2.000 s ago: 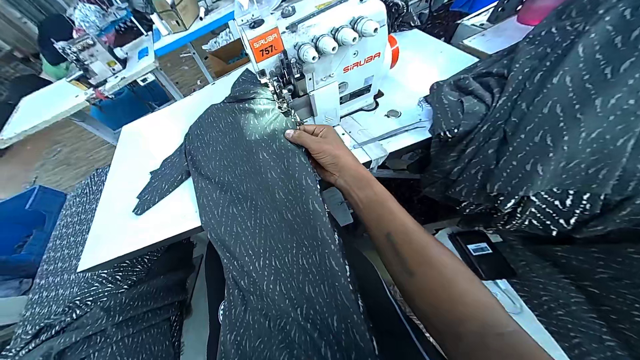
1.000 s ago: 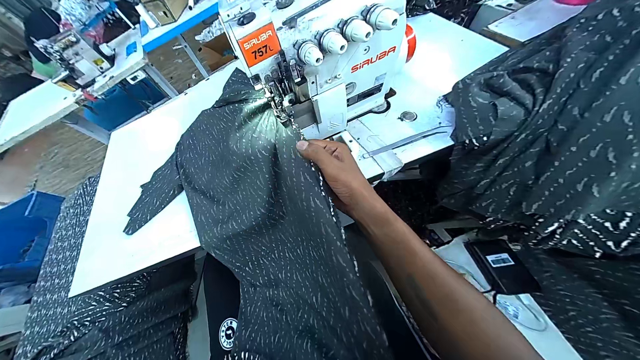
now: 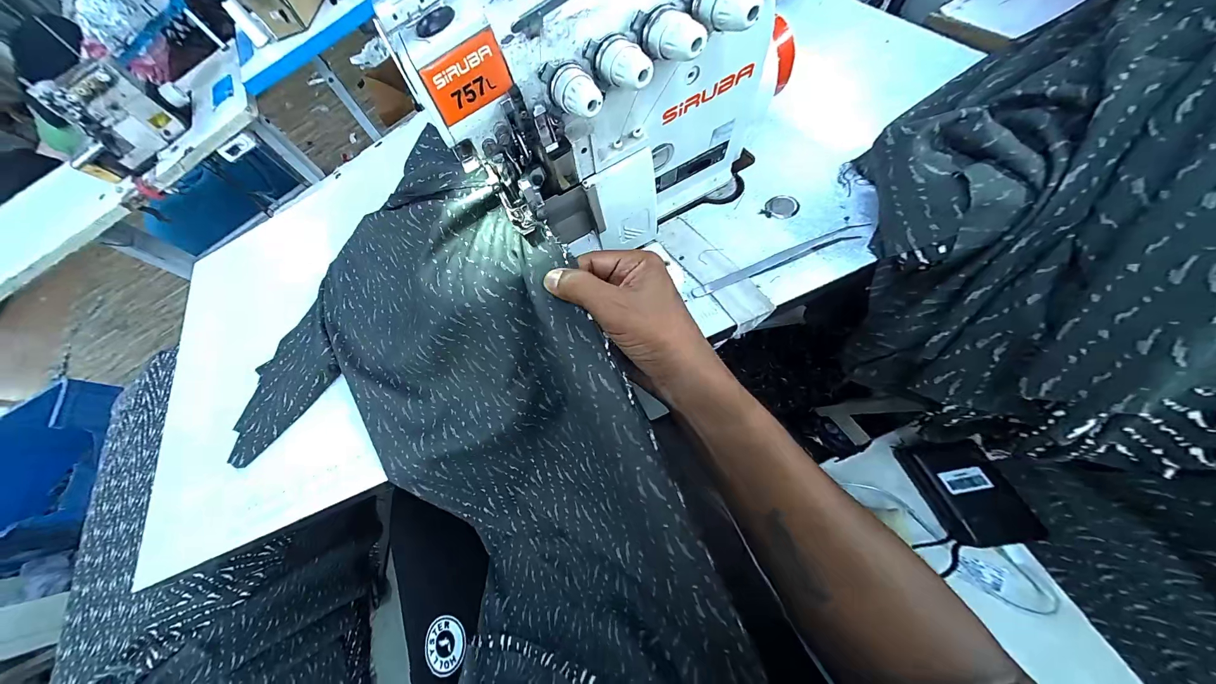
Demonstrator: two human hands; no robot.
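A dark grey fabric piece with white flecks [image 3: 475,399] lies over the white machine table [image 3: 237,294] and hangs down toward me. Its upper edge sits under the lit presser foot of a white Siruba overlock sewing machine [image 3: 608,104]. Close in front of the foot, my right hand [image 3: 632,304] pinches the fabric's right-hand edge between thumb and fingers. A narrower flap of the same cloth [image 3: 285,389] rests on the table at the left. My left hand is not visible.
More flecked fabric [image 3: 1035,228] is heaped at the right, above a black box-like item [image 3: 974,489] with a cable. Metal tweezers [image 3: 784,258] lie right of the machine. Folded fabric [image 3: 256,608] hangs below the table. A blue container [image 3: 52,446] stands at the left; another sewing machine [image 3: 123,114] stands behind.
The view has shifted a little. My right hand keeps its pinch on the fabric edge near the presser foot, and the cloth has creased differently by the needle area.
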